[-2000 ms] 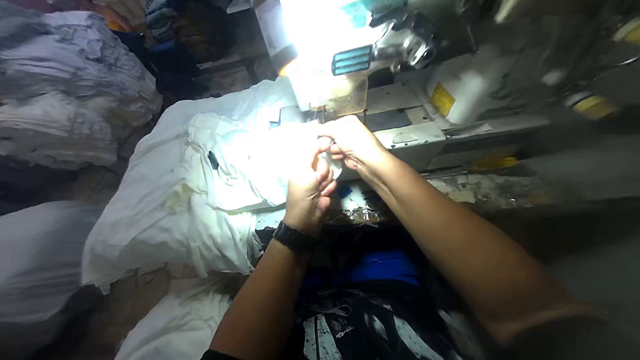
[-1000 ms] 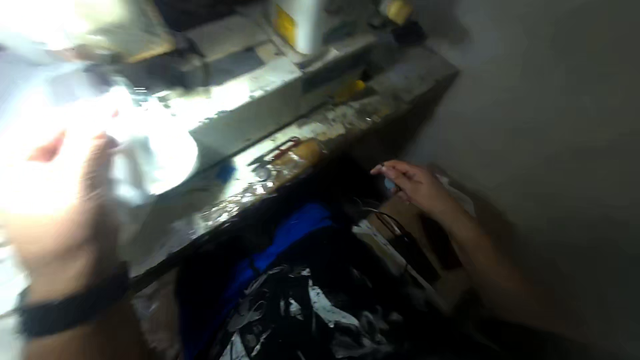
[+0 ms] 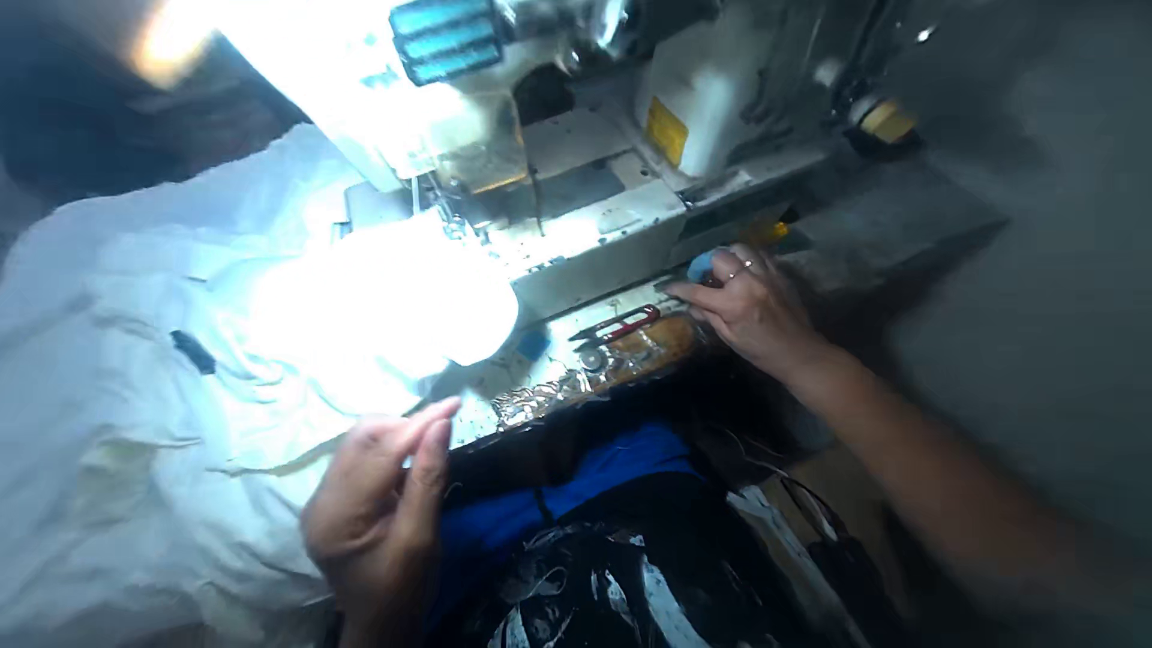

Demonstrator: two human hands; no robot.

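White fabric (image 3: 270, 360) lies under the needle area of a sewing machine (image 3: 576, 225), much of it washed out by the lamp. My left hand (image 3: 387, 495) is in front of the fabric's near edge, thumb and index finger pinched together; whether something small is between them cannot be told. My right hand (image 3: 747, 306) is low over the right part of the table edge, its fingers curled around a small light-blue item (image 3: 706, 266). Just left of that hand lie red-handled thread snips (image 3: 621, 328), beside a clear plastic wrapper (image 3: 549, 391) and an orange-brown object (image 3: 666, 346).
A white container with a yellow label (image 3: 668, 130) stands behind the machine bed. A yellow-ended part (image 3: 886, 121) is at the upper right. A small blue piece (image 3: 533, 344) lies on the table strip. My lap, in dark patterned cloth, is below the table edge.
My right hand has risen from low beside my lap to the table edge by the snips. Two seconds ago both hands were together near the needle. The view has swung back left.
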